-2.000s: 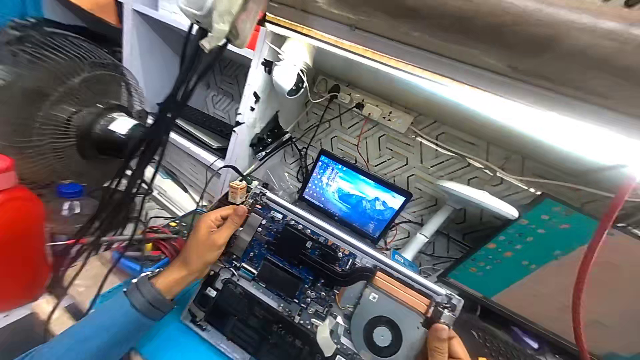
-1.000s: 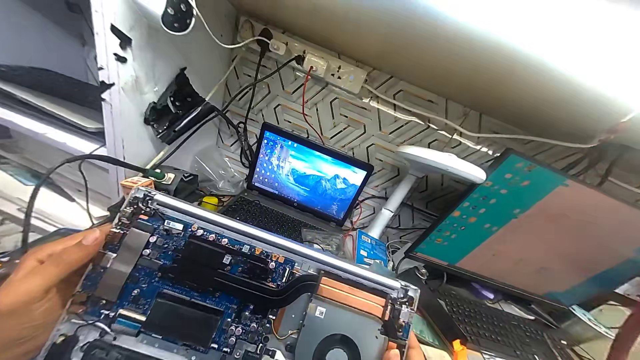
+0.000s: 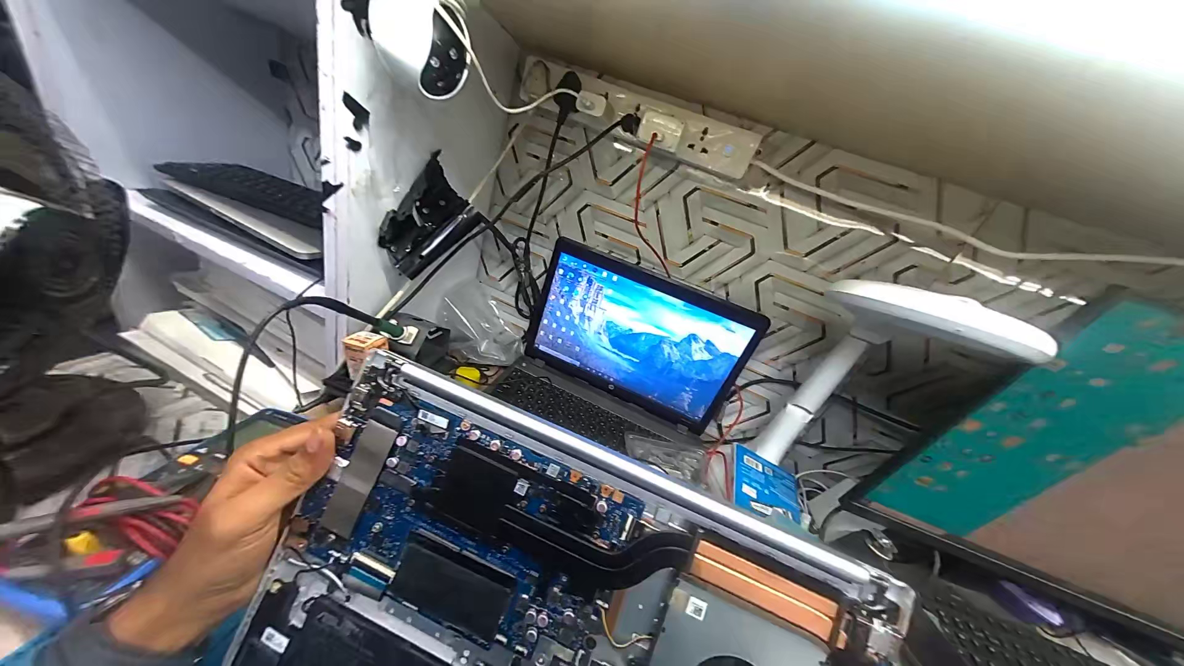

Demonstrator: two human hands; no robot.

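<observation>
An opened laptop base [image 3: 444, 481] is held up at a tilt, with its blue circuit board, black heat pipe [image 3: 601, 555], copper fins [image 3: 768, 587] and part of the cooling fan housing [image 3: 708, 620] exposed. My left hand [image 3: 245, 518] grips its left edge, thumb by the side ports. My right hand is not in view; the base's right hinge corner [image 3: 883, 615] shows with no fingers visible on it. Behind the base stands a smaller open laptop [image 3: 647, 342] with its screen lit. The lower part of the held base is cut off by the frame.
A white lamp [image 3: 939, 319] stands right of the lit laptop, near a large monitor [image 3: 1064, 444] and a black keyboard [image 3: 999, 620]. A power strip [image 3: 684, 134] with cables runs along the wall. Shelves [image 3: 222, 245] hold laptop parts at left. Red cables [image 3: 139, 527] lie lower left.
The view has moved closer to the bench. My right hand, seen at the base's right corner in the earlier frames, is out of sight. My left hand remains on the left edge.
</observation>
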